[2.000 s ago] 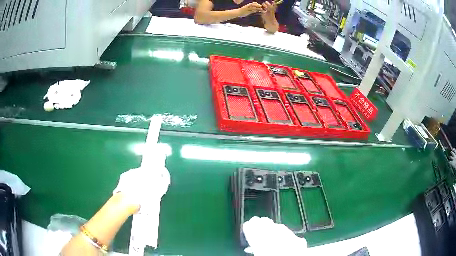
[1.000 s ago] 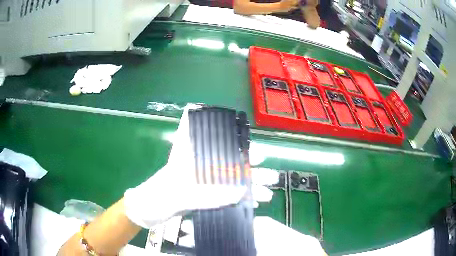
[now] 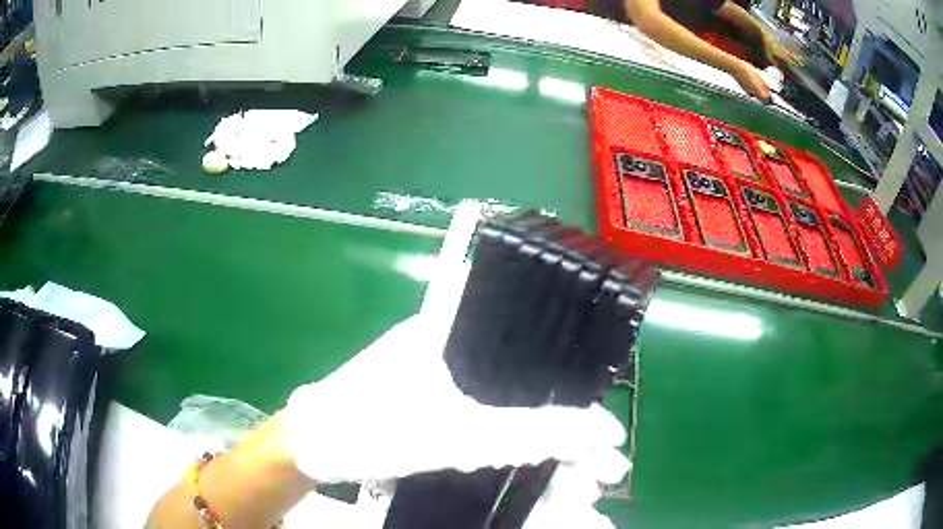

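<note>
A thick black ribbed stack of phone middle frames (image 3: 538, 320) is held up in front of me, tilted, its ridged end facing up and right. My left hand (image 3: 445, 424), in a white glove, is wrapped around the stack from the left with its fingers across it. My right hand (image 3: 574, 501), also gloved, is mostly hidden low behind the stack; its grip cannot be made out. A white strip (image 3: 452, 258) lies on the belt behind the stack. Part of a single frame (image 3: 635, 434) shows right of the stack.
A red tray (image 3: 724, 263) holding frames in its cells lies beyond the belt divider. A crumpled white bundle (image 3: 259, 138) lies at far left. A black moulded tray (image 3: 41, 413) and clear film (image 3: 217, 415) are at near left. A person's arms (image 3: 703, 47) show across the line.
The stack came off the belt into my hands, first seen edge-on, now tilted. My left hand has left the white strip and holds the stack. The view has shifted left.
</note>
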